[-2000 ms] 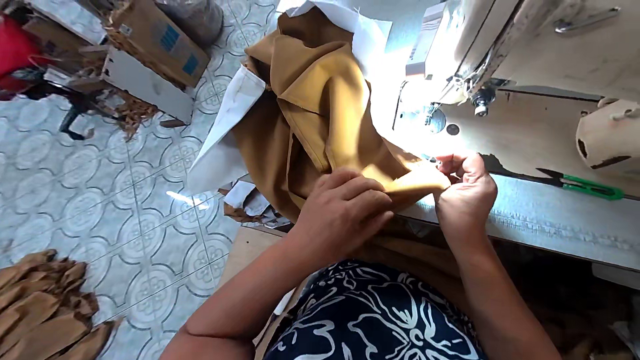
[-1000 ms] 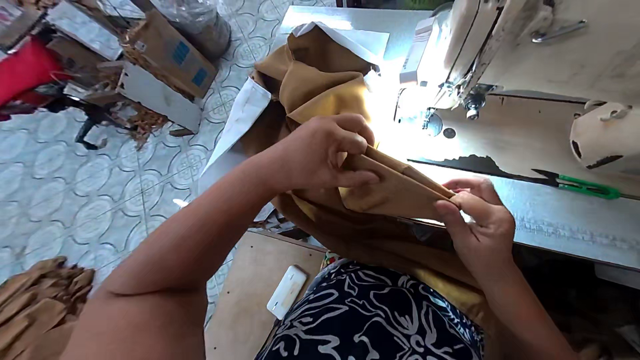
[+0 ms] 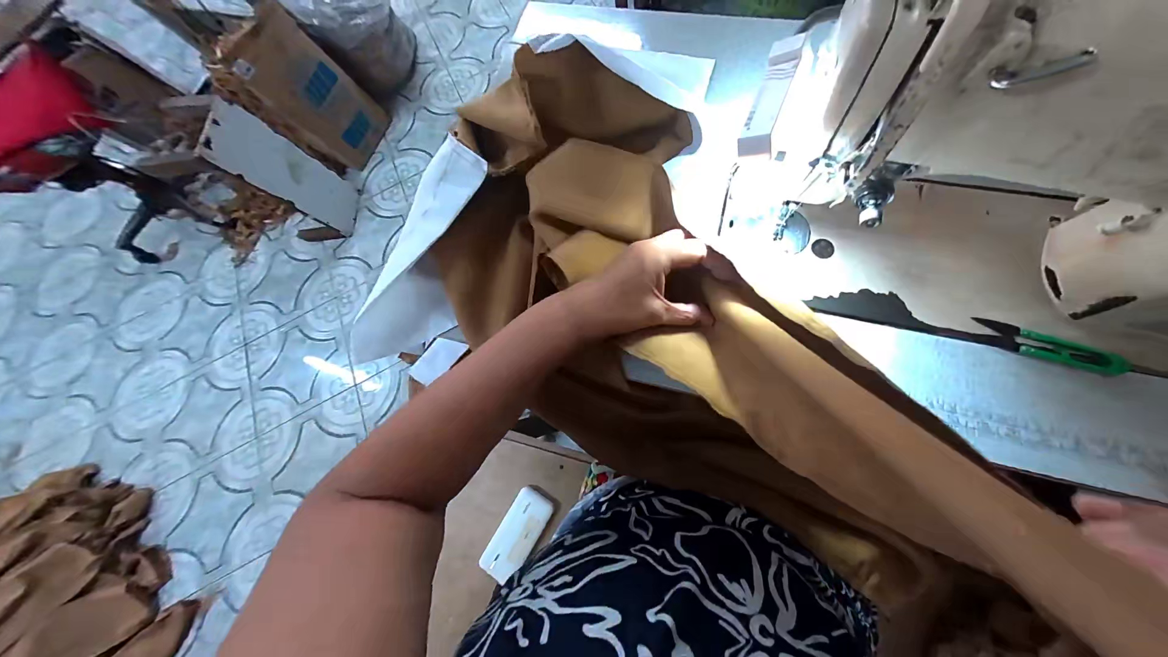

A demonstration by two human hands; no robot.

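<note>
My left hand (image 3: 652, 287) grips brown fabric (image 3: 598, 187) between thumb and fingers, just left of the sewing machine's (image 3: 1031, 119) needle area. The piece is bunched on the table beyond this hand, and a long strip of it stretches down to the lower right. At the right edge my right hand (image 3: 1127, 529) shows only in part, blurred, beside the strip; whether it holds the fabric cannot be told. Green-handled thread snips (image 3: 1072, 351) lie on the machine bed, blades pointing left. White material (image 3: 424, 233) shows along the fabric's left side.
A white rectangular device (image 3: 517, 534) lies on a brown board at my lap. Cardboard boxes (image 3: 306, 82) and a filled clear plastic bag (image 3: 360, 41) stand on the tiled floor at upper left. Brown cloth pieces (image 3: 82, 566) are heaped at lower left. A small white box (image 3: 771, 100) stands beside the machine head.
My right hand has moved far to the right, to the frame's edge. The fabric between the hands, short a second ago, now runs as a long strip toward the lower right.
</note>
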